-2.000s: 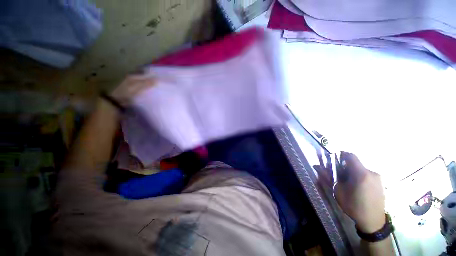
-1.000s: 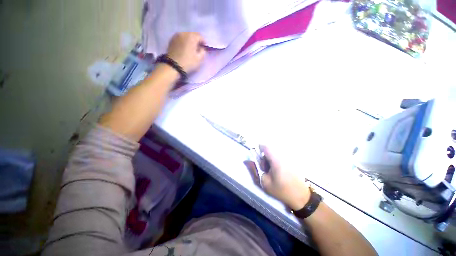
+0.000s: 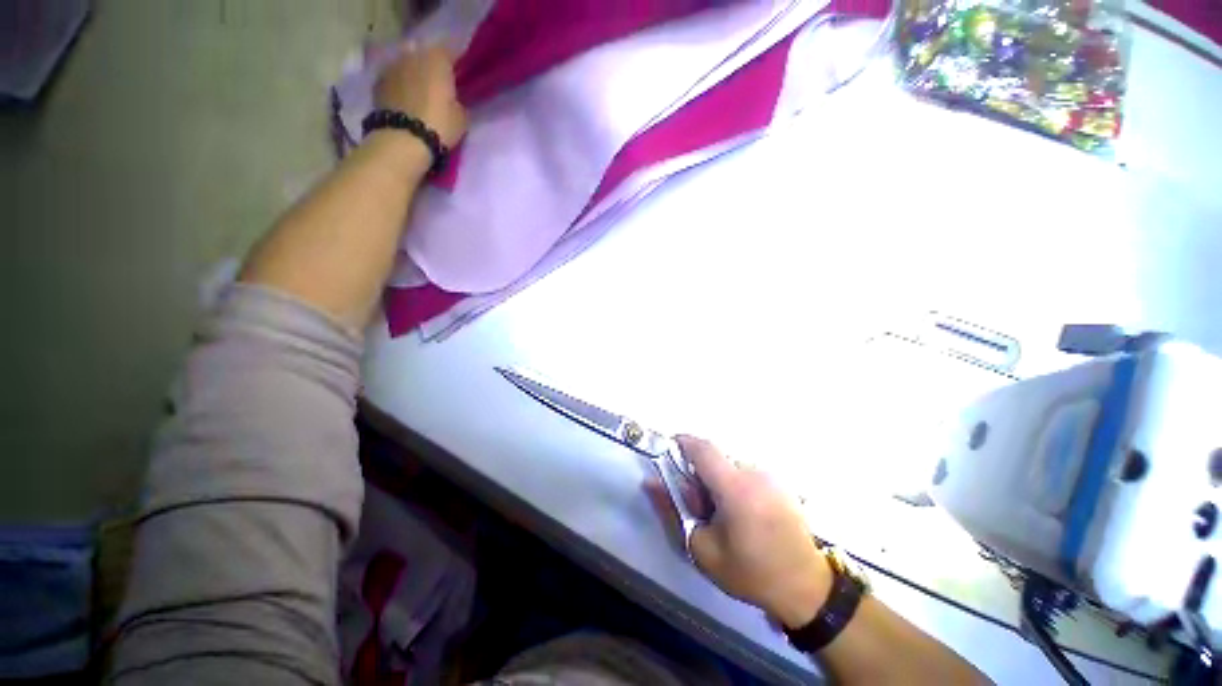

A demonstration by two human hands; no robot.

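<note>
My right hand (image 3: 744,523) grips the looped handles of the tailor's shears (image 3: 576,405) near the table's front edge. The blades are closed and point to the upper left over the white table. My left hand (image 3: 426,94) is at the far left end of the stack of lilac and magenta panels (image 3: 516,201). Its fingers are on or around the cloth edge. They are partly hidden, so I cannot tell how firmly they hold it. The stack's curved layers fan out on the table, with magenta cloth showing between lilac layers.
The sewing machine head (image 3: 1059,469) stands at the right, with a dark cable below it. A clear bag of small multicoloured items (image 3: 1012,67) lies at the far side. Handled lilac and magenta cloth (image 3: 409,576) hangs below the table edge. A stained wall is at the left.
The panel my left hand held over my lap is out of that place. My left hand went to the stack, then slightly farther left, and magenta cloth now shows there. The shears stay in my right hand.
</note>
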